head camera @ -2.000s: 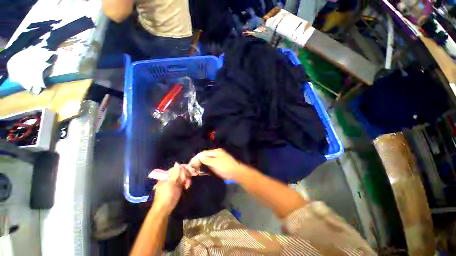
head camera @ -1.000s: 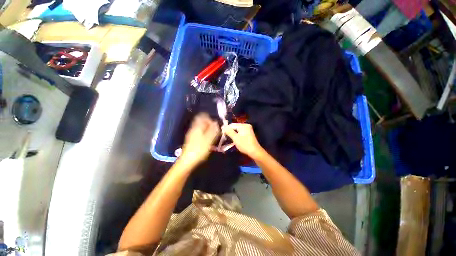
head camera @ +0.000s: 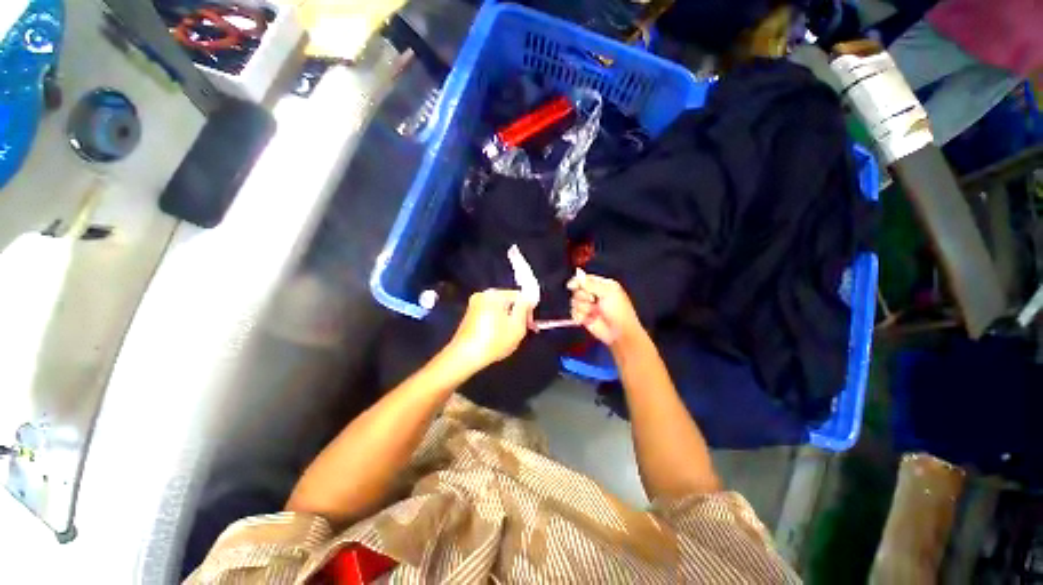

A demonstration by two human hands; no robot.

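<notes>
My left hand [head camera: 493,327] and my right hand [head camera: 603,309] are close together over the near edge of the blue crate. Both grip a thin pale pink fabric strip [head camera: 557,325], stretched short between them. A loose pale end [head camera: 523,274] stands up from my left hand. Dark cloth [head camera: 732,229] is heaped in the crate [head camera: 405,246] and hangs over its near rim. More dark cloth lies under my hands at the crate's left part. Whether the strip goes round any cloth cannot be told.
A red tube-shaped item [head camera: 535,123] and a crumpled clear plastic bag [head camera: 576,160] lie in the crate. A white machine table [head camera: 246,314] with a black phone-like rectangle [head camera: 217,163] is at left. A wrapped beam [head camera: 886,105] stands at upper right.
The view has shifted, so the crate sits further right and is tilted. My hands have drawn slightly apart, with the strip now taut between them.
</notes>
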